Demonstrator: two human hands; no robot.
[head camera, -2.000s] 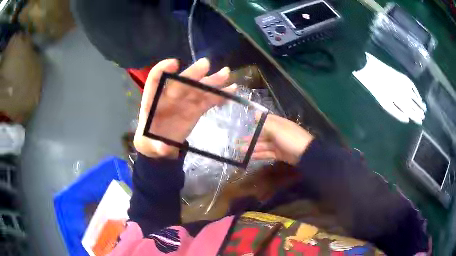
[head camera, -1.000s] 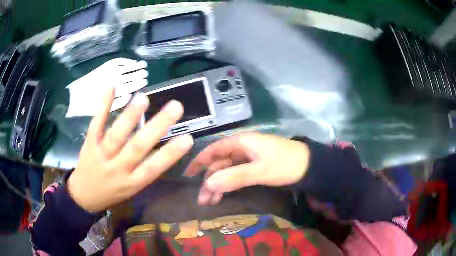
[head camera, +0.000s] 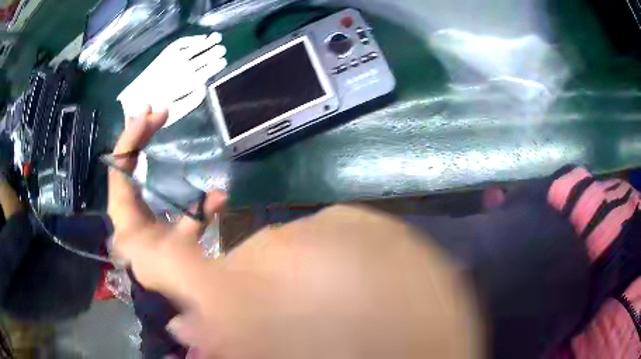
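Note:
The grey video speaker (head camera: 362, 73) lies on the green bench, its dark screen in a pale frame and its dial and red button at the right. My left hand (head camera: 158, 221) is at the lower left, fingers curled around the edges of a clear window panel (head camera: 172, 189) with a dark border, seen at a steep slant. The panel is left of and below the speaker, apart from it. My right hand (head camera: 337, 287) is large and blurred close to the camera; its fingers cannot be made out and it covers part of my left hand.
A white glove (head camera: 176, 77) lies left of the speaker. Film-wrapped units (head camera: 130, 31) are at the upper left, and a row of black housings (head camera: 67, 151) stands at the left. A hazy plastic sheet (head camera: 492, 63) lies to the right. Another person's dark clothing (head camera: 49, 266) shows at lower left.
The view has shifted, so the speaker sits higher in the picture. The panel's dark edges now show in my left hand, which has turned. My right hand has come close to the camera.

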